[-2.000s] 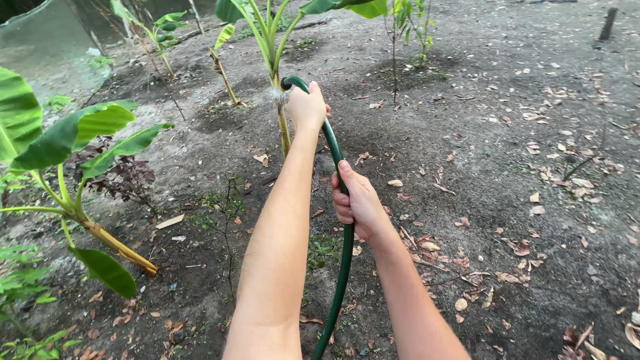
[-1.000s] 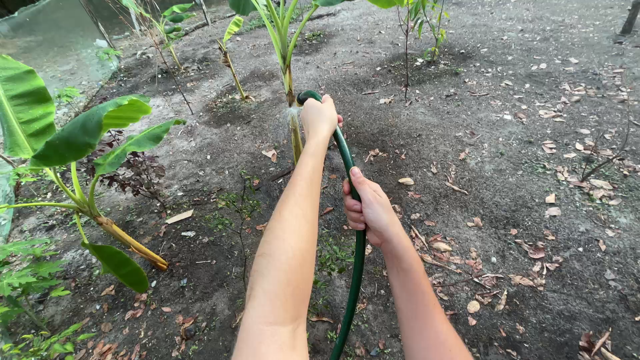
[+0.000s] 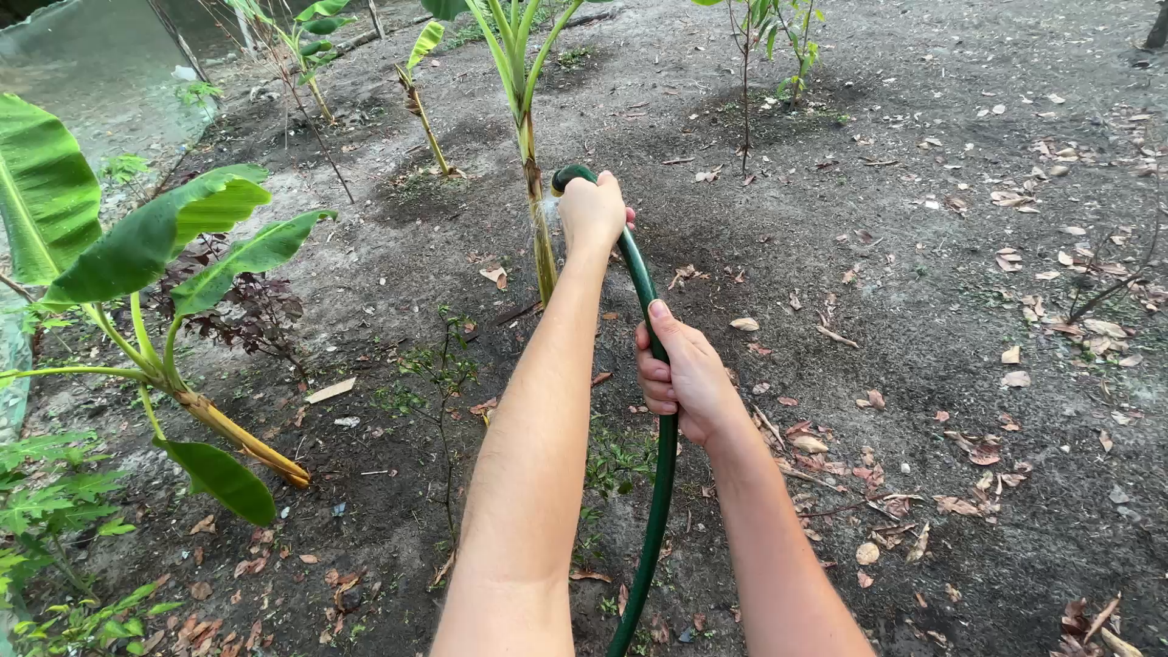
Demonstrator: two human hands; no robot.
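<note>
A dark green garden hose rises from the bottom edge and bends over to the left at its upper end. My left hand is closed around the hose near that end, which has a yellowish rim. Lower down, my right hand grips the hose with the thumb along it. Some water spray shows between the hose end and the stem of a young banana plant, just left of my left hand. How the fingers of my left hand lie is mostly hidden.
On the left a leaning banana plant spreads broad leaves beside a dark red shrub. A thin sapling stands left of my forearm. Farther back are a small banana stem and a leafy sapling. Dry leaves litter the soil on the right.
The view has shifted slightly. Both hands keep their hold on the hose, and its end stays beside the banana stem.
</note>
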